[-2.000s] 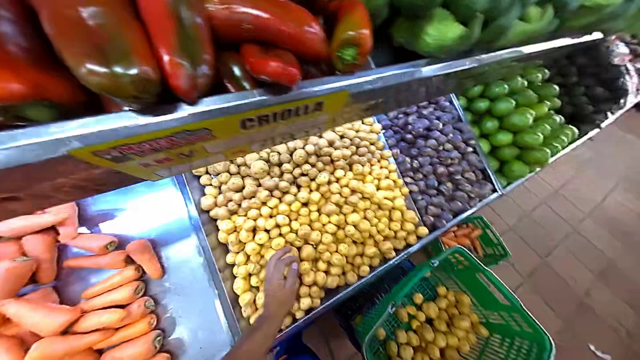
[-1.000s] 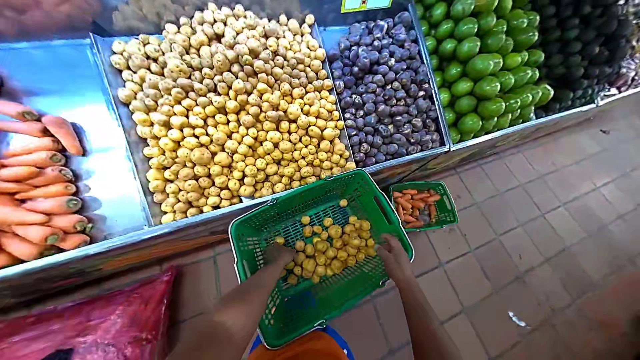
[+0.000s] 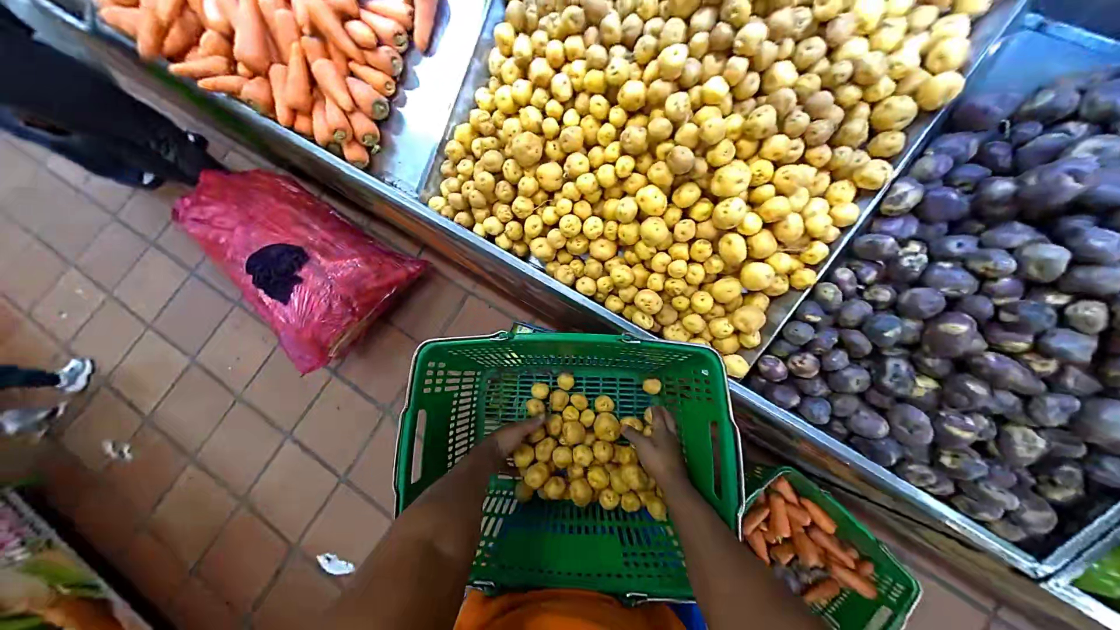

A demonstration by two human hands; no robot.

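A green plastic basket stands in front of me below the sales bin, with small yellow potatoes piled inside. Both hands reach down into it. At the pile's left edge is my left hand, fingers against the potatoes and partly hidden. My right hand touches the pile's right edge, fingers spread. Whether either hand grips a potato cannot be told. Beyond the basket, a sloping metal bin holds many more yellow potatoes.
Carrots lie in the bin at upper left, dark purple potatoes at right. A second green basket with carrots is at lower right. A red sack lies on the tiled floor. People's legs show at left.
My hands, at the basket's two sides a second ago, are now in among its potatoes. Two seconds ago one hand was on the potatoes in the bin. The view has swung left.
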